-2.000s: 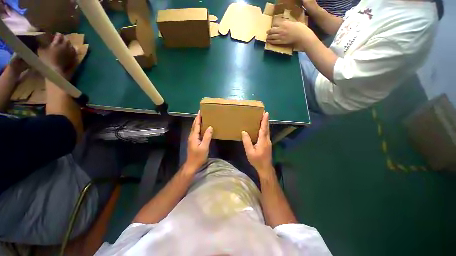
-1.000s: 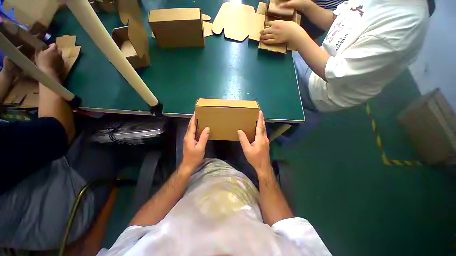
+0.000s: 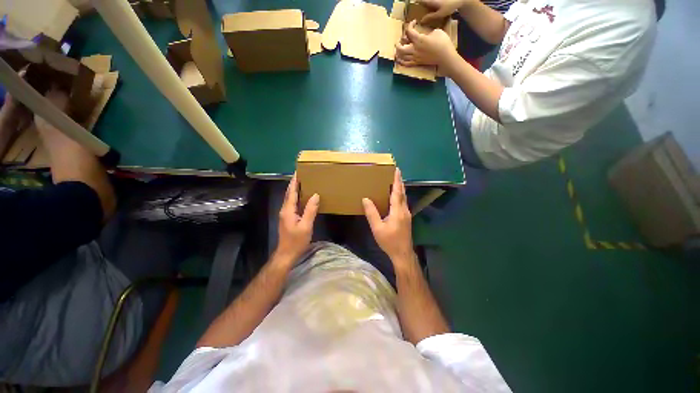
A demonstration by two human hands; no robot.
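Note:
A closed brown mailer box [image 3: 346, 183] is held upright at the front edge of the green workbench, a broad face towards me and a narrow side on top. My left hand [image 3: 296, 224] grips its left end, thumb on the near face. My right hand [image 3: 390, 224] grips its right end the same way. The fingers behind the ends are partly hidden. Whether the box touches the bench edge I cannot tell.
A closed box [image 3: 266, 42], an open box [image 3: 196, 67] and a flat blank [image 3: 358, 31] lie on the workbench [image 3: 307, 123]. Cream posts [image 3: 170, 83] rise at left. People fold boxes at left and right. A carton [image 3: 658, 190] stands on the floor at right.
The whole view has shifted slightly, with the held box still between my hands. The person at right has moved their hands on their box; the person at left now has box walls raised.

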